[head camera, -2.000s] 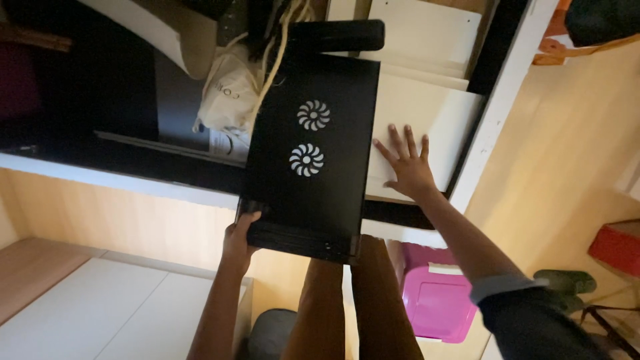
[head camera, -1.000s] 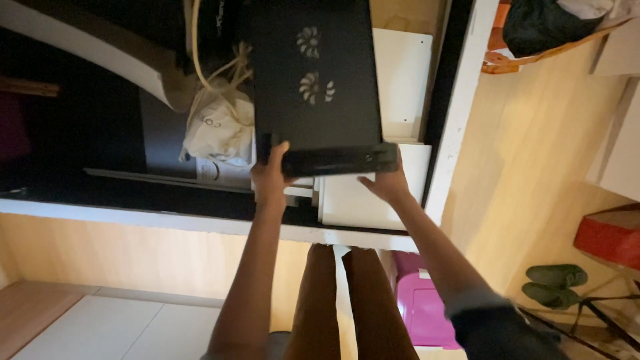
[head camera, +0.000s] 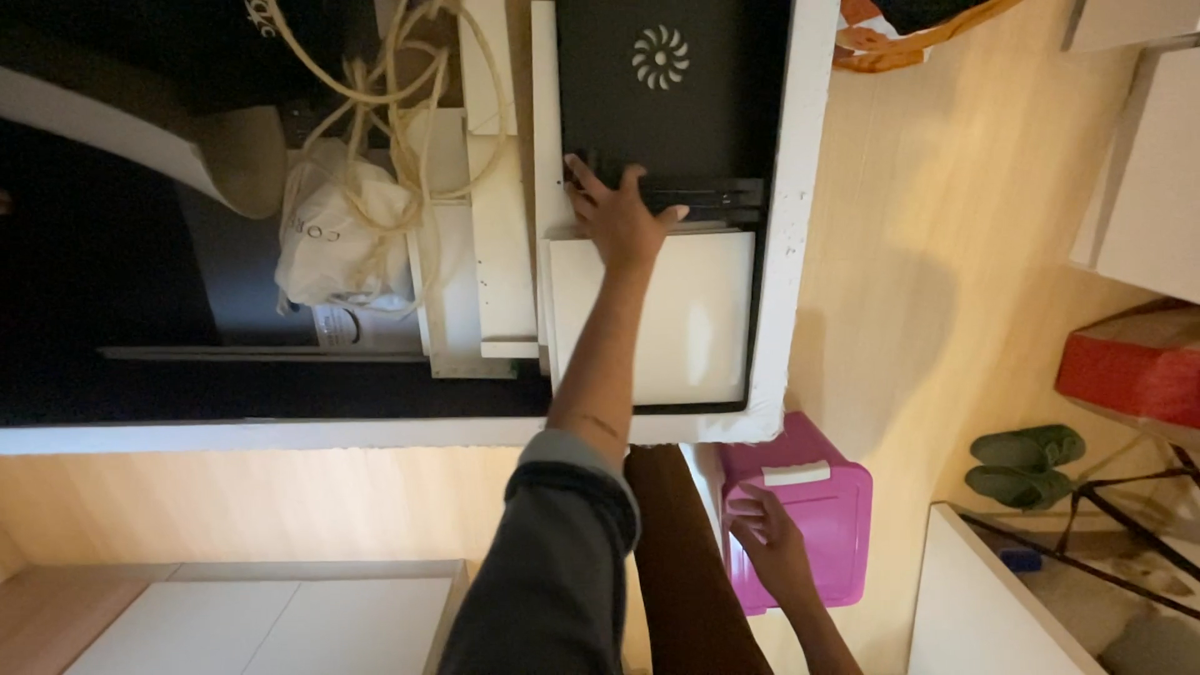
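A black laptop cooling pad (head camera: 675, 103) with a pinwheel-shaped fan grille lies flat at the right end of a white-rimmed storage compartment (head camera: 792, 225). Spread across its lower left part are the fingers of my left hand (head camera: 623, 216), the arm in a rolled denim sleeve. Just below the pad are white boards (head camera: 698, 319), partly covered by my left forearm. My right hand (head camera: 771, 539) is low on the right, empty with loosely bent fingers, in front of a pink plastic storage box (head camera: 839, 534) with a white latch. Whether it touches the box cannot be told.
Left of the pad stand narrow white panels (head camera: 504, 244), a coiled cream cord (head camera: 412, 56) and a white drawstring bag (head camera: 342, 225) bearing writing. On the wooden floor at right are green clogs (head camera: 1022, 464), a red bag (head camera: 1125, 370) and white boxes (head camera: 1153, 178).
The cooling pad, held in both hands a second ago, now lies at the compartment's right end. My right hand has let go and moved down, over by the pink box.
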